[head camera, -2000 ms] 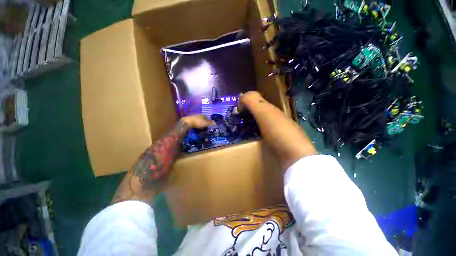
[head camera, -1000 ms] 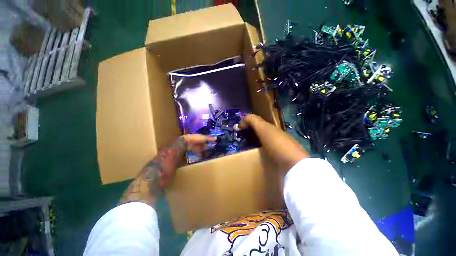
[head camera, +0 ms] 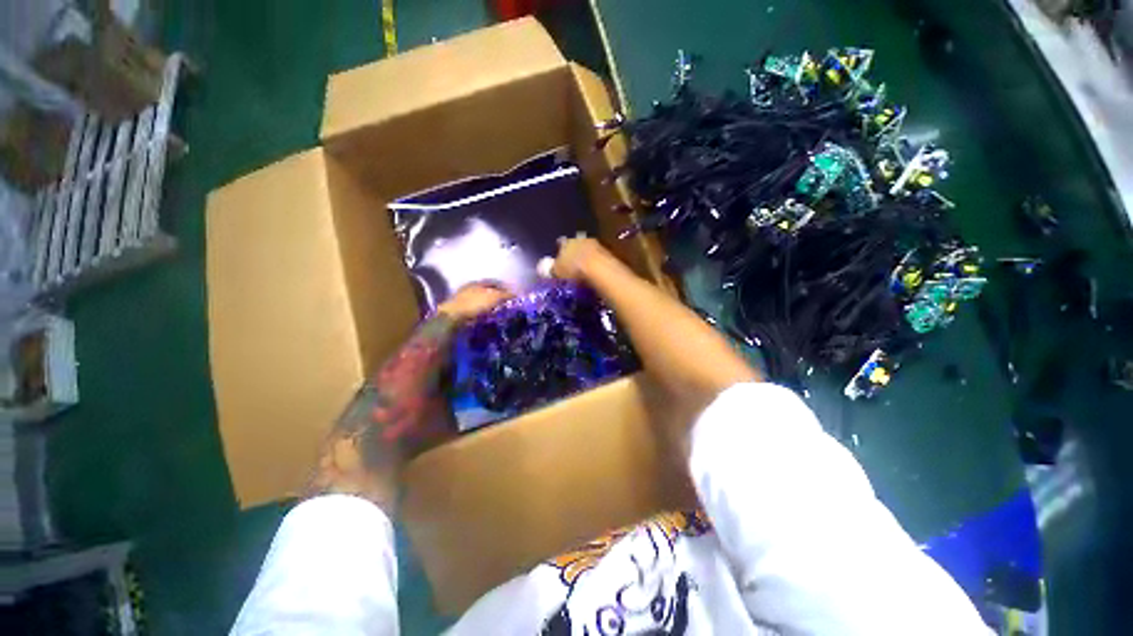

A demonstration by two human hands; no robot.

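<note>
An open brown carton (head camera: 522, 497) stands in front of me, flaps spread. Inside it lies a dark, shiny purplish sheet or bag (head camera: 497, 236) with many small black plastic pieces (head camera: 528, 358) heaped at the near end. My left hand (head camera: 475, 299) is inside the carton at the left edge of the heap, its fingers blurred. My right hand (head camera: 569, 257) is inside near the right wall, just beyond the heap, with a small white patch at a finger. I cannot tell whether either hand holds anything.
To the right, a pile of black cables (head camera: 795, 286) with circuit boards (head camera: 835, 177) lies on the green surface (head camera: 919, 435). A blue sheet (head camera: 988, 547) is at the lower right. Slatted pallets (head camera: 112, 186) stand on the floor at the left.
The black pieces, earlier partly spread farther up the sheet, are now heaped at the near end. My right hand has moved to the far side of the heap; my left hand is beside it.
</note>
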